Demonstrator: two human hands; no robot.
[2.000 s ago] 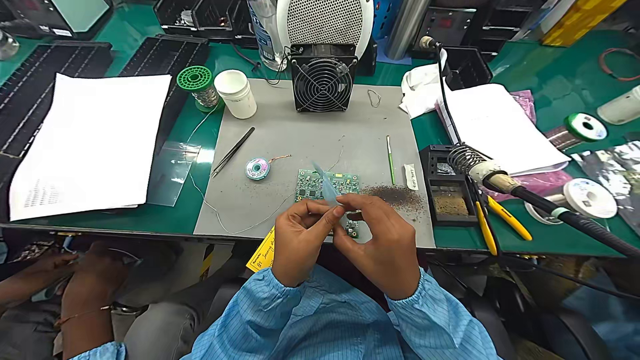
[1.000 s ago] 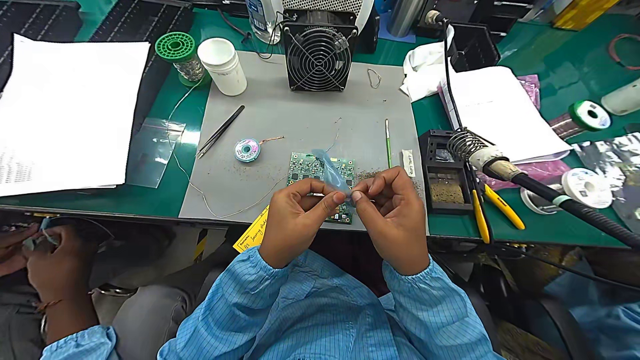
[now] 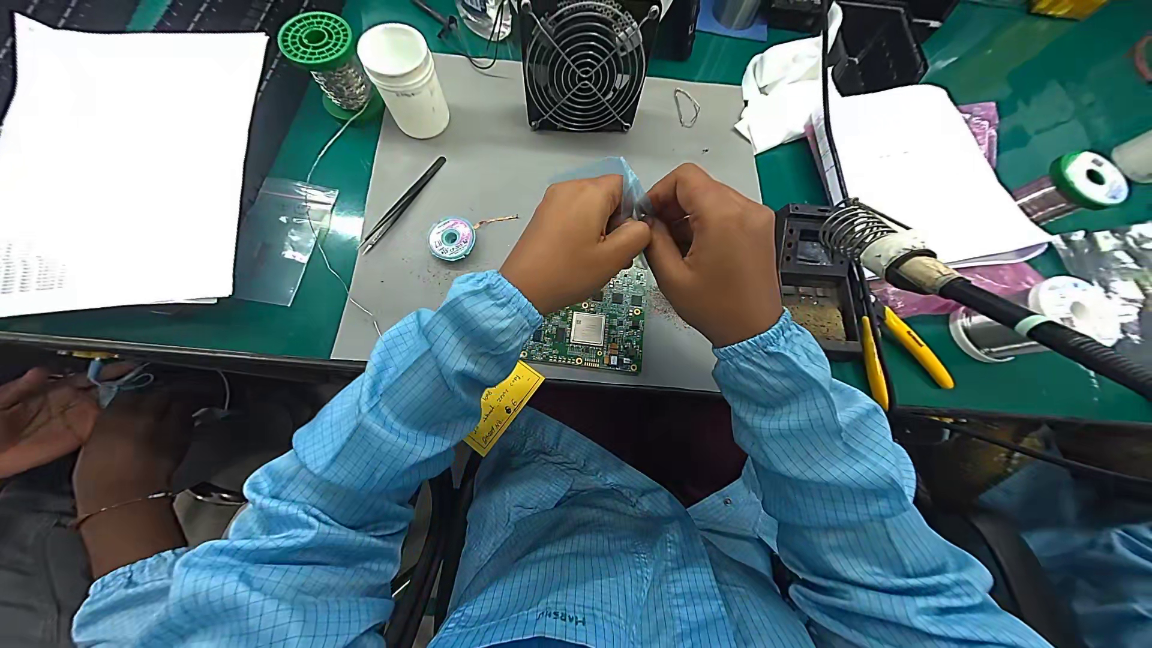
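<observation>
A thin translucent blue piece, a glove or plastic film [image 3: 621,173], is pinched between the fingertips of my left hand [image 3: 580,236] and my right hand [image 3: 715,254]. The two hands nearly meet, above a green circuit board [image 3: 621,337] that lies on the grey mat by the table's front edge. My left forearm and hand cover part of the board. A yellow handwritten tag [image 3: 505,408] is beside my left sleeve. Left of my hands lie a small spool of desoldering braid [image 3: 452,238] and black tweezers [image 3: 402,204].
A fan [image 3: 585,67] and a white plastic jar [image 3: 405,81] stand behind, near a solder spool [image 3: 328,63]. At right are a soldering iron in its coiled holder [image 3: 909,256] and yellow-handled pliers [image 3: 913,346]. Papers [image 3: 126,171] lie at left, above a co-worker's hands [image 3: 54,418].
Both my hands have moved forward over the board, still holding the blue piece. More of the board's front part shows now. The co-worker's hand at left appears more open.
</observation>
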